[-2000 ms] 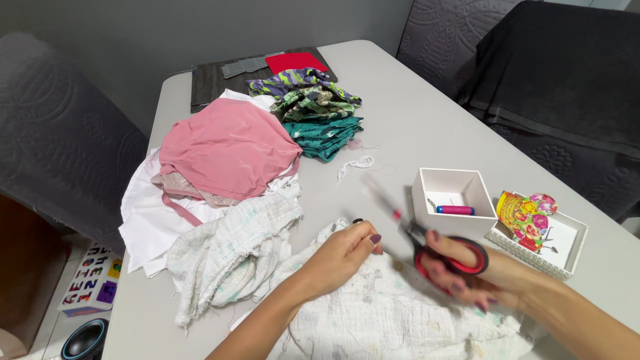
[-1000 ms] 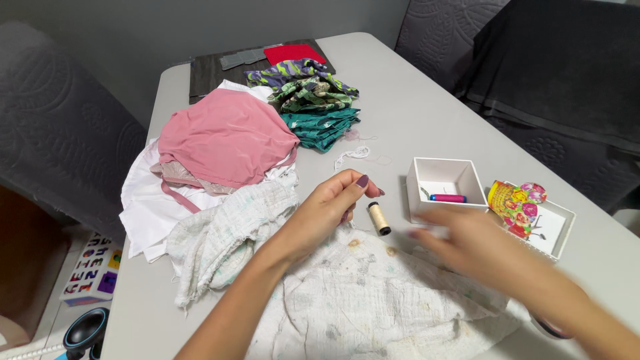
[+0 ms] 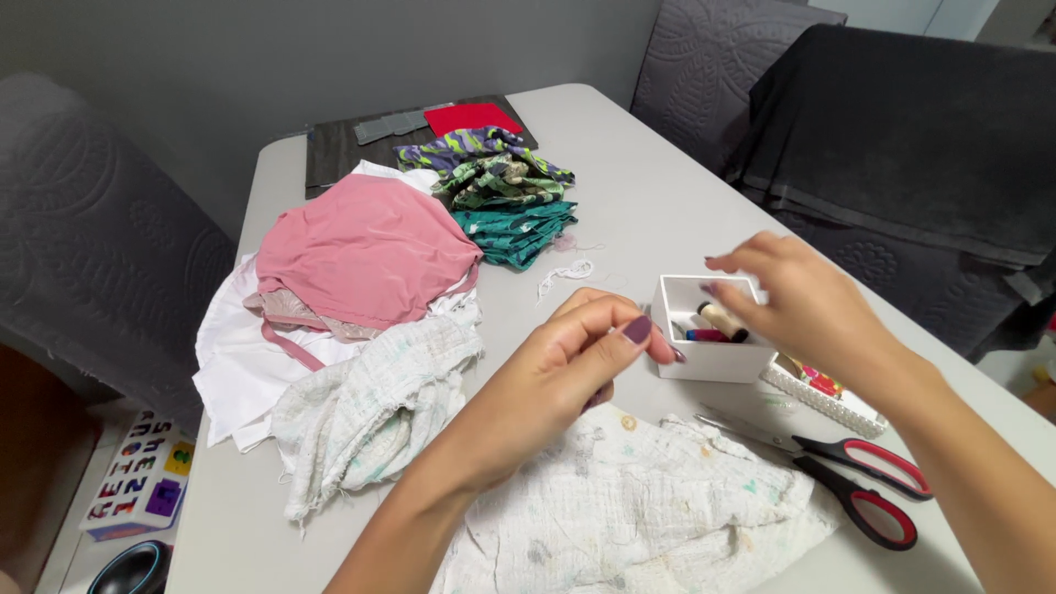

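My left hand (image 3: 590, 355) is raised over the white muslin cloth (image 3: 627, 503), thumb and fingertips pinched together; whatever may be between them is too small to tell. Fingers apart and slightly blurred, my right hand (image 3: 767, 285) hovers above a white box (image 3: 708, 363) and holds nothing visible. In that box lie a spool of cream thread (image 3: 719, 320) and a magenta and blue spool (image 3: 705, 336). Scissors with black and red handles (image 3: 858, 478) rest beside my right forearm, their blades near the cloth. A second, bead-edged box (image 3: 825, 402) is partly hidden by that forearm.
A pink garment (image 3: 371, 247), white fabric (image 3: 235, 371) and a frayed muslin cloth (image 3: 379, 412) are heaped at left. Behind are patterned folded fabrics (image 3: 516, 223), a red piece (image 3: 472, 118) and a dark board (image 3: 334, 161). White cord (image 3: 568, 274) lies mid-table. Chairs (image 3: 891, 140) flank the table.
The scissors, earlier in my right hand, now lie on the table. The cream spool, near my left hand one second ago, is in the white box. My right hand has moved over that box.
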